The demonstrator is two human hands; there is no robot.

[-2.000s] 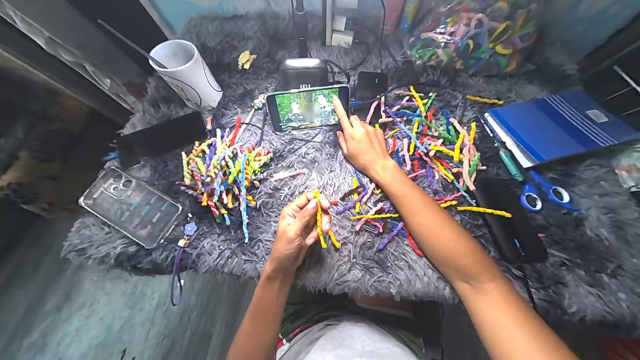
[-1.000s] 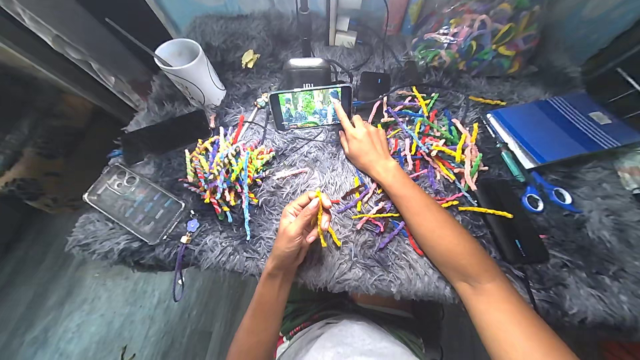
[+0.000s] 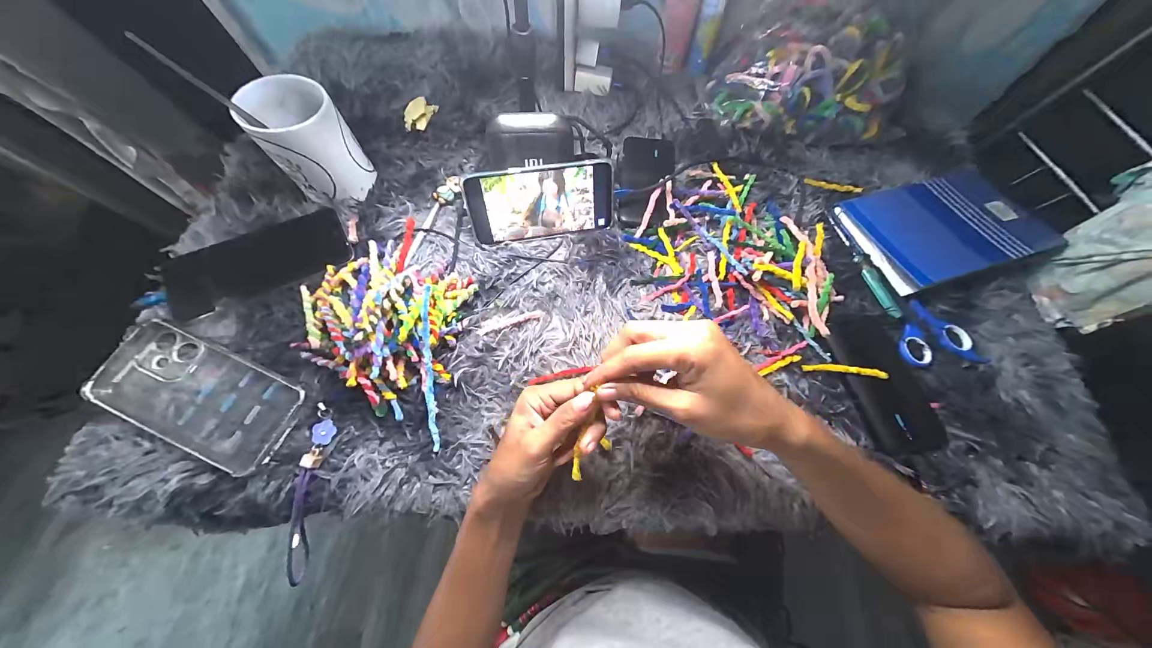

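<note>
My left hand (image 3: 544, 441) pinches a folded yellow fuzzy strand (image 3: 577, 463), whose two ends hang below the fingers. My right hand (image 3: 697, 382) meets it from the right, thumb and fingertips closed on the top of the same strand. A red strand (image 3: 560, 374) shows just behind the fingertips. To the right behind my hands lies a loose pile of short multicoloured fuzzy strands (image 3: 733, 261). On the left sits a bundle of twisted multicoloured strands (image 3: 387, 315). A phone (image 3: 540, 202) with a lit screen leans upright beyond my hands.
Grey shaggy cloth (image 3: 513, 297) covers the table. Around lie a white cup (image 3: 310, 139), a dark phone (image 3: 261, 256), a clear phone case (image 3: 198, 396), a wrist strap (image 3: 300, 522), a blue notebook (image 3: 954, 225), blue-handled scissors (image 3: 940, 337), a black power bank (image 3: 886, 387) and a bag of strands (image 3: 810, 81).
My right hand has come from the upright phone's screen down to my left hand and taken hold of the yellow strand. My left hand has kept its hold. The picture on the phone has changed.
</note>
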